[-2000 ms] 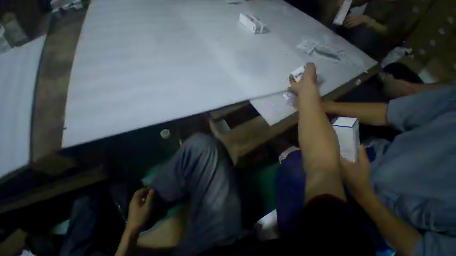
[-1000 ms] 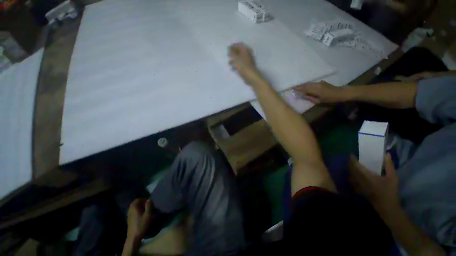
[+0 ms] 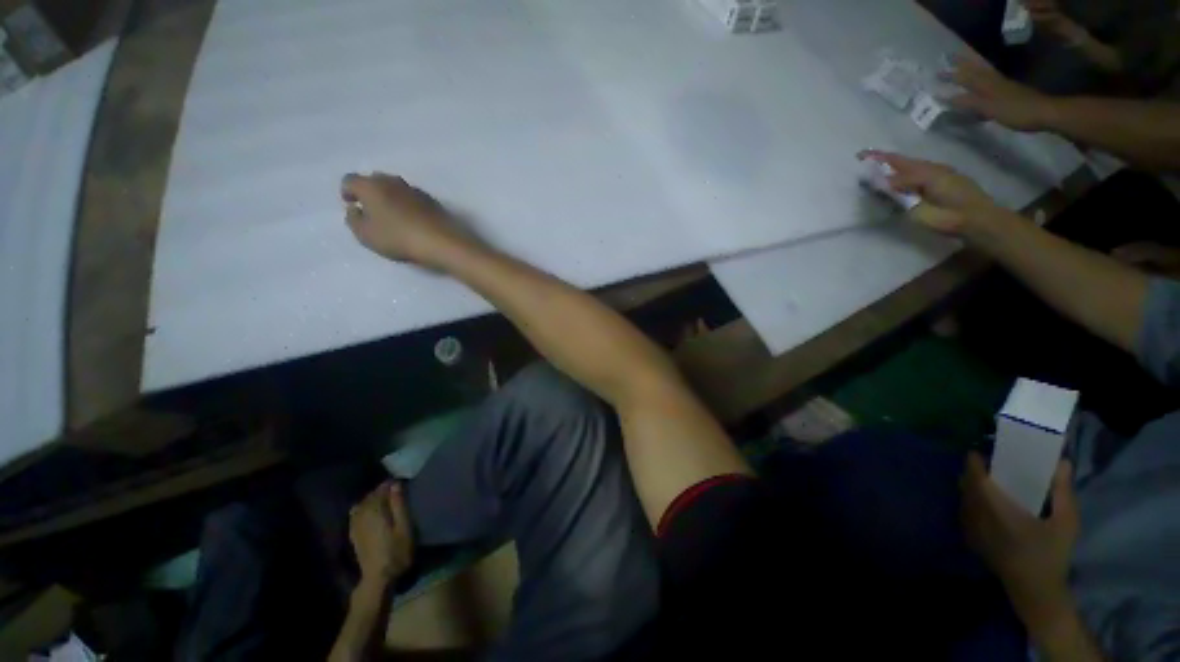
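My right hand (image 3: 392, 217) rests low over the white foam sheet (image 3: 518, 142) at the left middle, its fingers curled; whether anything small is in it cannot be told. My left hand (image 3: 378, 533) is at the lower left beside my grey-trousered knee, partly curled in shadow; its grip is unclear. A small white printed carton (image 3: 740, 13) stands on the foam at the top. More white printed cartons (image 3: 927, 109) lie at the upper right, by another person's hand.
A neighbour at the right holds a tall white box (image 3: 1035, 433) upright and reaches over the table with a white piece (image 3: 893, 188). Other people's hands are at the upper right. A small round pale cap (image 3: 448, 351) shows below the wooden table edge. A brown carton (image 3: 725, 362) is underneath.
My right hand has let go of the small white carton it held two seconds ago and swung left across the foam. The neighbour's hand has moved further over the table. The view has shifted.
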